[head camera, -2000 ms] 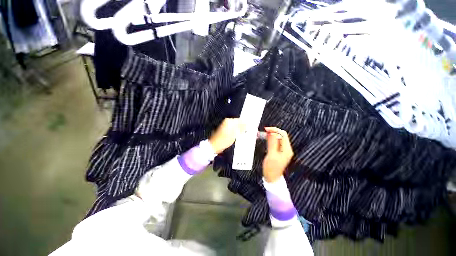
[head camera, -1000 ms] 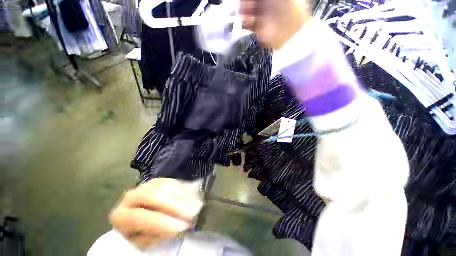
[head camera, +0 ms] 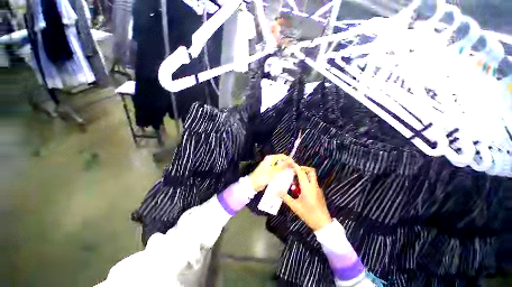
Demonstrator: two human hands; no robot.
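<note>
A white hang tag [head camera: 273, 195] is held between both hands in front of the black striped ruffle skirts. My left hand [head camera: 270, 168] pinches the tag near its top from the left. My right hand [head camera: 307, 196] is at the tag's right edge, fingers bent, with a small red item [head camera: 295, 189] in it that I cannot identify. A thin pale strip [head camera: 296, 144] sticks up above the fingertips. One skirt [head camera: 205, 146] hangs at the left, more striped skirts [head camera: 387, 185] hang in a row at the right.
White hangers [head camera: 393, 84] crowd the upper right. A separate white hanger [head camera: 179, 70] is at the upper middle. Plain black garments [head camera: 150, 61] hang behind it. Another rack with pale and dark clothes [head camera: 64, 45] stands at the upper left on the greenish floor [head camera: 73, 213].
My right hand has come down from the hangers and my left hand has moved up from the lower left. Both have met at the tag. The view has shifted.
</note>
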